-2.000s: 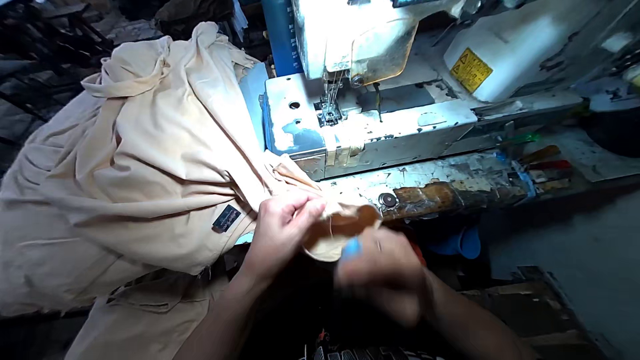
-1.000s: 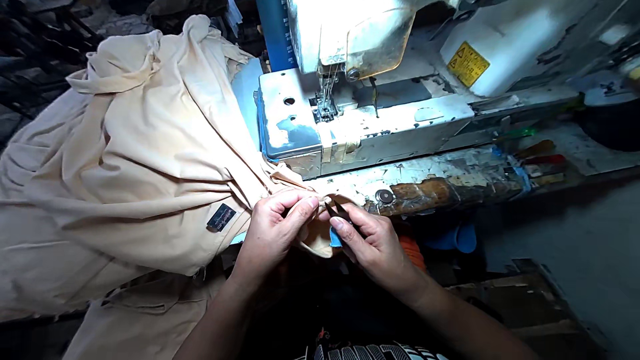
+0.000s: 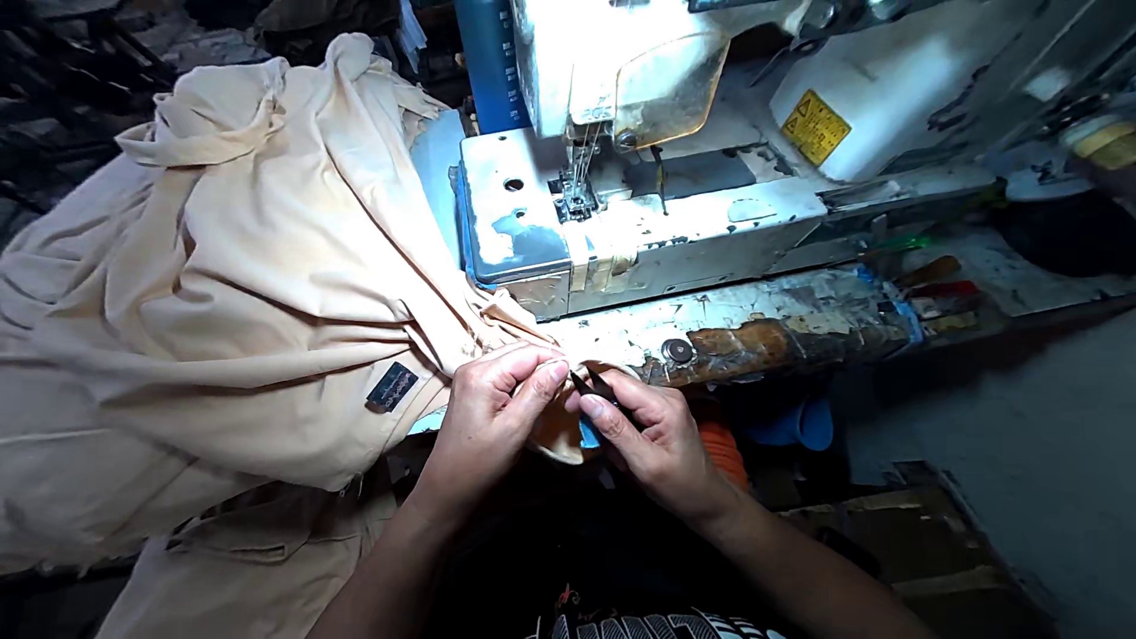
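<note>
My left hand [image 3: 501, 413] pinches the edge of a beige garment [image 3: 266, 293] between thumb and fingers, below the sewing machine's bed. Close beside it, my right hand [image 3: 643, 426] holds a small dark pointed tool [image 3: 590, 383], apparently thread snips, with its tips at the cloth edge by my left fingertips. Something blue shows under my right thumb. A loop of the beige cloth [image 3: 559, 433] hangs between and below both hands. The rest of the garment lies heaped at the left, with a dark woven label [image 3: 391, 388] on it.
An industrial sewing machine [image 3: 648, 231] stands just beyond my hands, its needles [image 3: 583, 164] lit from above. The worn table edge [image 3: 754, 351] runs along its front. A blue container [image 3: 799, 424] and an orange object [image 3: 721, 448] sit below, and small tools [image 3: 941, 288] lie at the right.
My right hand was blurred and apart from my left two seconds ago; it has since come in beside my left fingertips. The heaped garment has stayed largely in place.
</note>
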